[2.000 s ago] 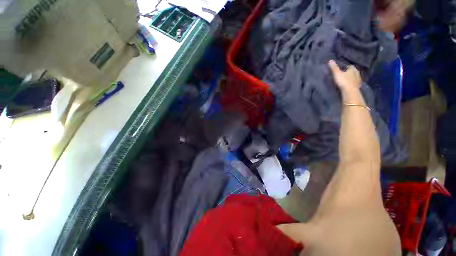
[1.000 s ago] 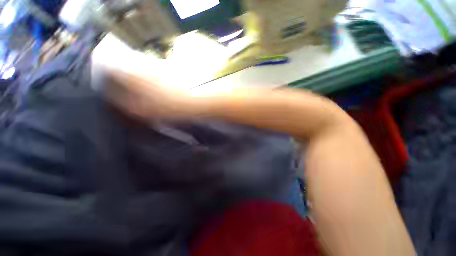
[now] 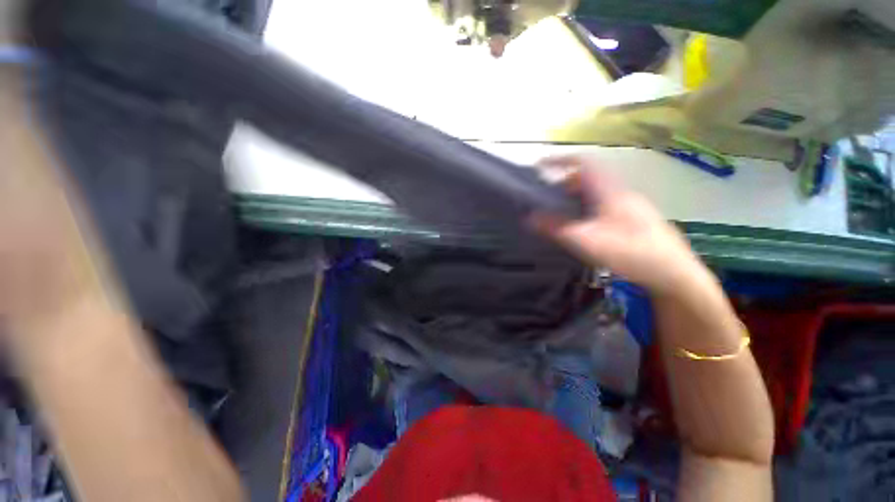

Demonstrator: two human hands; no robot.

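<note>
A long dark grey cloth tube, perhaps a sleeve (image 3: pixel 393 147), stretches blurred from the upper left down to my right hand (image 3: pixel 599 221). My right hand pinches its narrow end over the table's front edge. Wider grey garment cloth (image 3: pixel 147 196) hangs at the left. My left forearm, blurred, runs up the left edge to a pale blue band; my left hand beyond it cannot be seen. The sewing machine's cream head (image 3: pixel 815 78) is at the upper right, and small metal parts (image 3: pixel 481 20) show at the top centre.
The white table (image 3: pixel 765 206) has a green front edge. On it lie blue-green snips (image 3: pixel 702 157), a second blue-green item (image 3: pixel 813 169), a dark case (image 3: pixel 628 44) and a yellow piece (image 3: pixel 696 61). A red basket (image 3: pixel 810 363) and blue crate (image 3: pixel 312 392) are below.
The view has swung left from the baskets to the table. My right hand has left the grey pile and now holds the tube's end. My left forearm has come into view.
</note>
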